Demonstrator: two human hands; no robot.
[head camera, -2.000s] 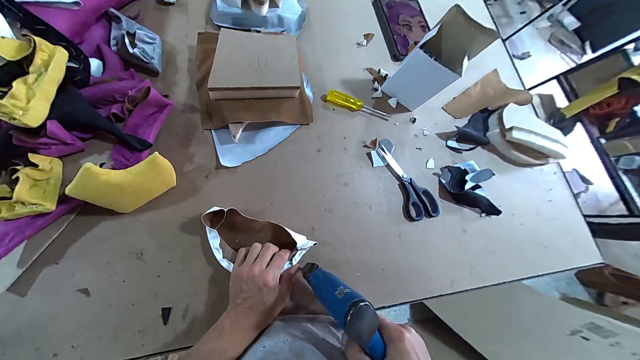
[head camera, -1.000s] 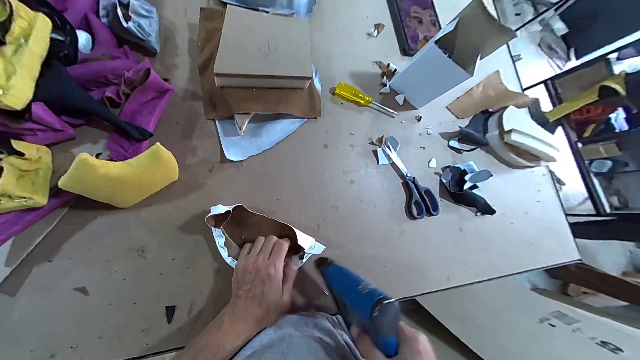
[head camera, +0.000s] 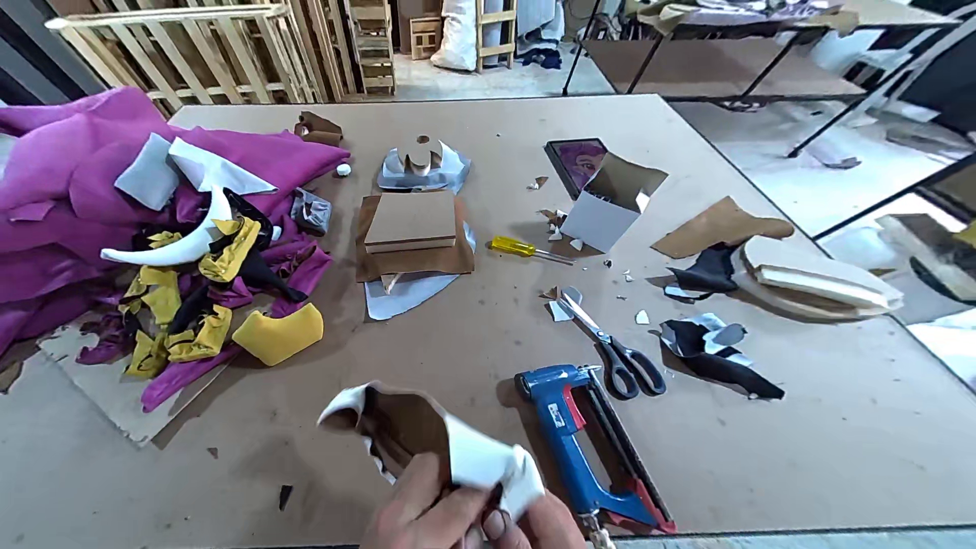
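Note:
Near the table's front edge, my left hand (head camera: 431, 507) pinches a curved piece (head camera: 476, 451) with a white outer covering and a brown inner face. At its right end my right hand (head camera: 537, 522) holds the white covering, the fingertips of both hands close together. Beside my right hand a blue pneumatic staple gun (head camera: 568, 438) with a red trigger lies on the table (head camera: 801, 473). Black-handled scissors (head camera: 614, 347) lie open just beyond it. Farther off is a yellow-handled screwdriver (head camera: 526, 248).
Magenta, yellow and black fabric pieces (head camera: 69, 198) are heaped at the left. Stacked boards (head camera: 412, 221) stand mid-table, with an open white box (head camera: 606, 213) to their right. Fabric scraps (head camera: 713, 354) and a padded curved piece (head camera: 816, 278) lie near the right edge.
The staple gun, in my right hand before, now lies on the table. My right hand has moved to the white-covered piece, which is lifted. The view has tilted up, showing more of the room.

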